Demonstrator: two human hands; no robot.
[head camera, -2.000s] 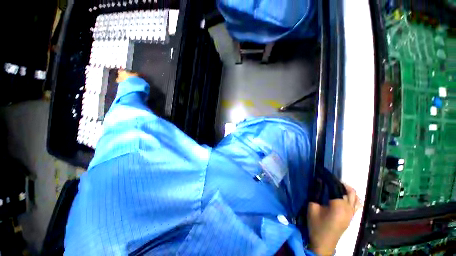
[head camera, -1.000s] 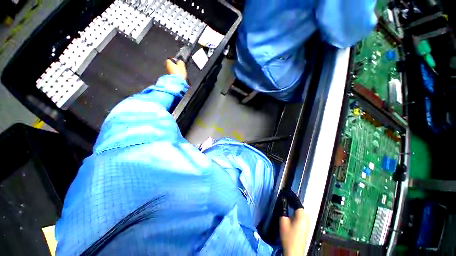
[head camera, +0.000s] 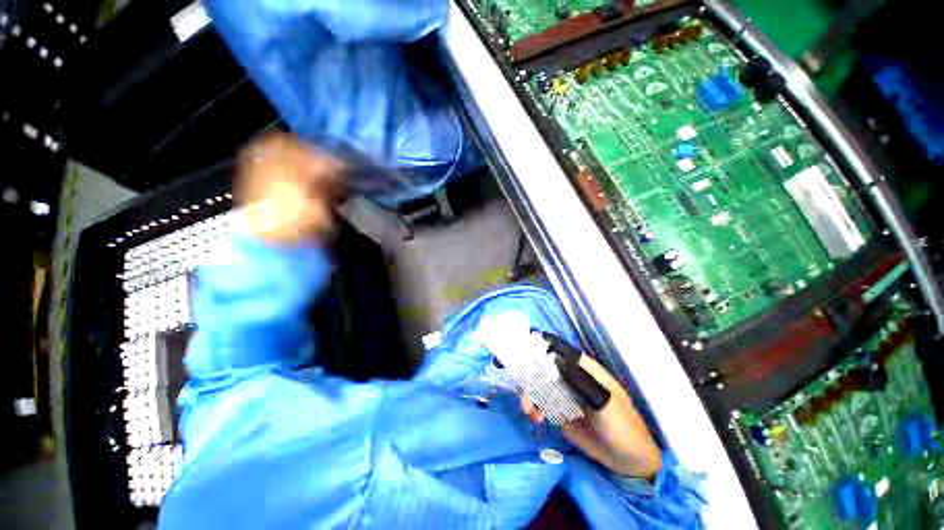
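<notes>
My right hand (head camera: 611, 414), with black covers on its fingers, holds a white ribbed piece (head camera: 535, 370) over my lap, beside the conveyor rail. My left hand (head camera: 285, 192) is raised over the tray's upper right edge and is strongly blurred. Dark shapes show at its fingers, but whether it holds anything cannot be told. The black tray (head camera: 88, 342) holds rows of white parts (head camera: 155, 404). A green circuit board (head camera: 662, 207) in a black carrier carries a similar white ribbed piece (head camera: 825, 212) near its far edge.
A silvery-white conveyor rail (head camera: 590, 248) runs diagonally between my lap and the boards. Another green board (head camera: 828, 455) lies at lower right, and part of one at the top. A person in a blue smock (head camera: 362, 93) is close above my left hand. Grey floor (head camera: 466, 248) shows between.
My left hand has left the tray interior and risen. My right hand has come off the rail and now holds the white ribbed piece. The view has turned, bringing the boards more into sight.
</notes>
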